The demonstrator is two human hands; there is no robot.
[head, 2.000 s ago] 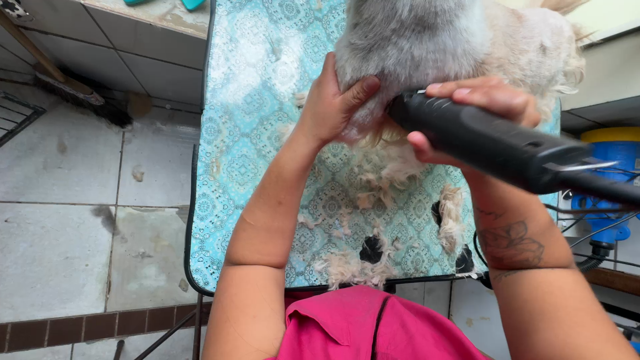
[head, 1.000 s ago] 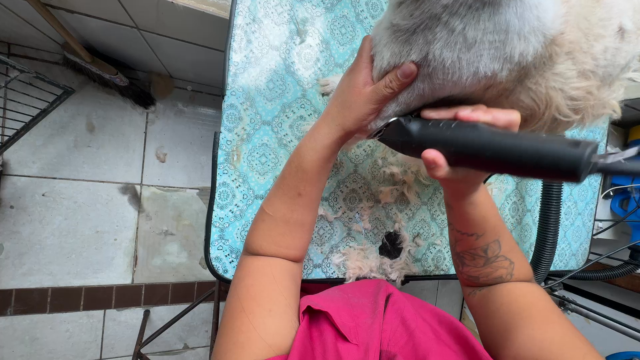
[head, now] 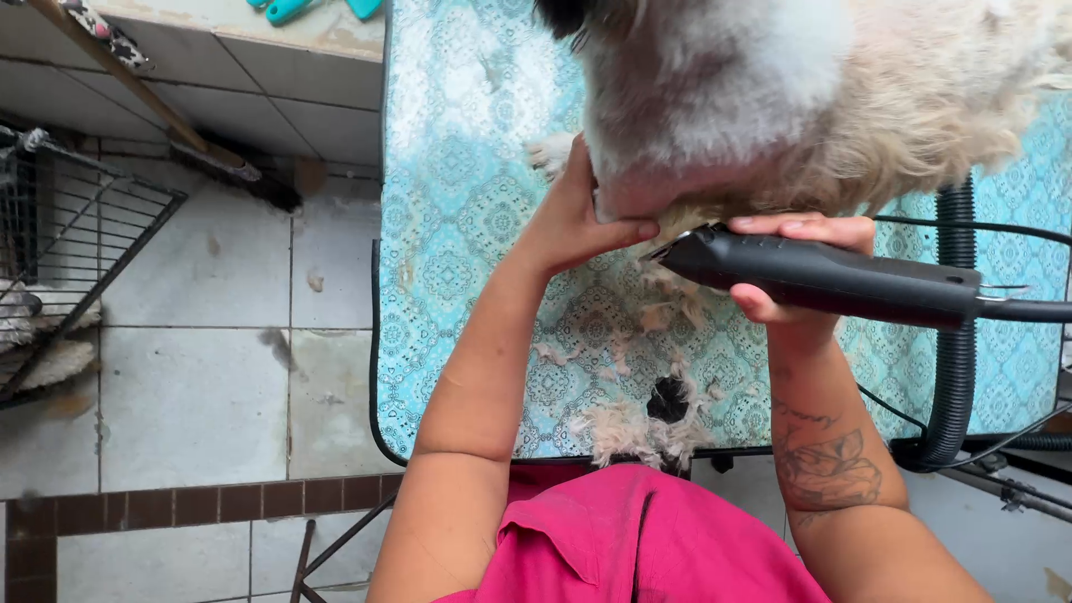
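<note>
A dog (head: 720, 100) with a partly clipped white and tan coat stands on a grooming table (head: 452, 352) with a blue patterned top. My left hand (head: 582, 218) holds the dog's front leg near the chest, thumb across it; some fingers are hidden behind the leg. In my right hand (head: 804, 260) is a black electric hair clipper (head: 825, 272), its blade pointing left, close to my left thumb and the dog's underside. Cut fur (head: 624, 427) lies in tufts on the table, mostly by the near edge.
A black corrugated hose (head: 955, 360) and cables pass over the table's right side. On the left are a wire crate (head: 92, 218) and a broom (head: 234, 167) on the tiled floor (head: 193, 394). Teal objects (head: 289, 8) lie on a ledge at the top left.
The clipper blade was against the dog's fur and is now lower, apart from the coat. My left hand stays at the dog's leg. The dog's dark head fur has come into view.
</note>
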